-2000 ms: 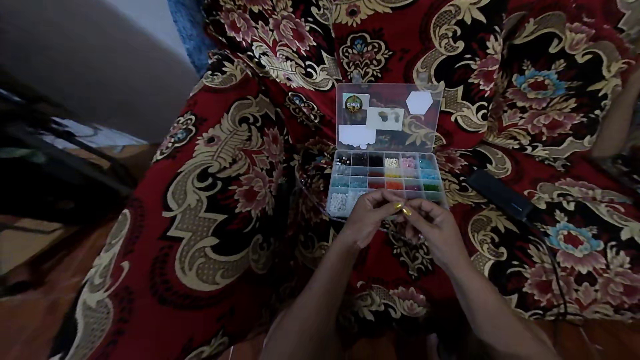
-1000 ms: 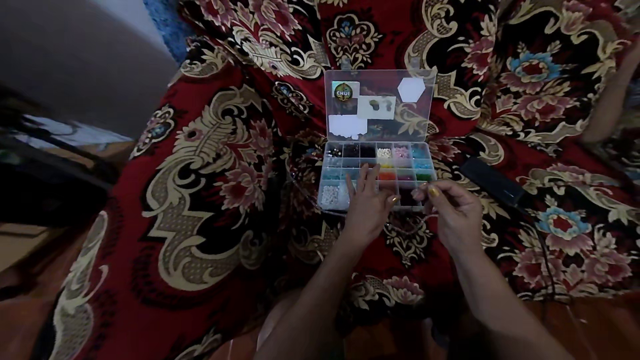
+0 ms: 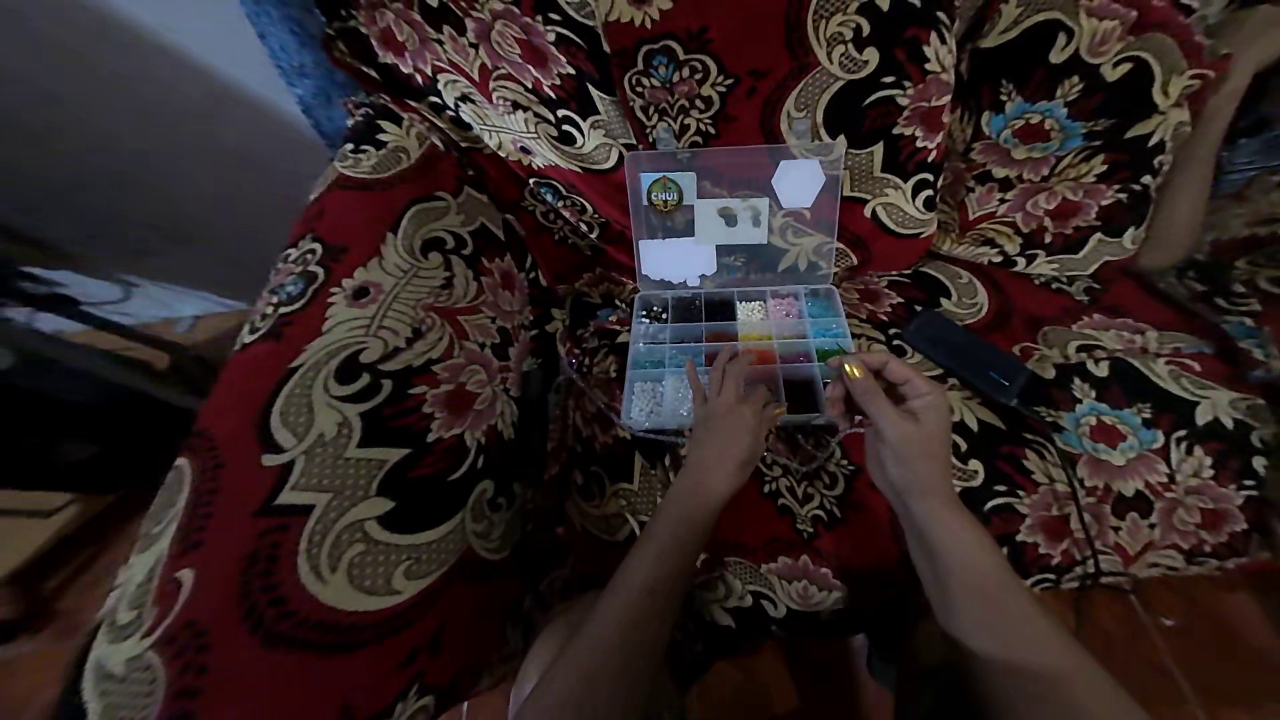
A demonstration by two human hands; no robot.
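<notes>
A clear plastic compartment box with its lid raised lies on the patterned cloth. White beads, pink beads and other colours fill its compartments. Over the front middle compartments is my left hand, fingers spread and reaching among the beads; whether a bead is under the fingertips cannot be seen. My right hand is at the box's front right corner, thumb and forefinger pinched together. A thin strand hangs below, seemingly from the right fingers. Yellow metallic polish shows on the right thumbnail.
Red floral cloth covers the seat under and behind the box. To the right lies a black rectangular device with a cable running down. Another person's arm is at the far right. Dark furniture stands at the left.
Two seconds ago my hands were together before the box. They have parted: the left has gone to the bead compartments, the right stays at the right corner.
</notes>
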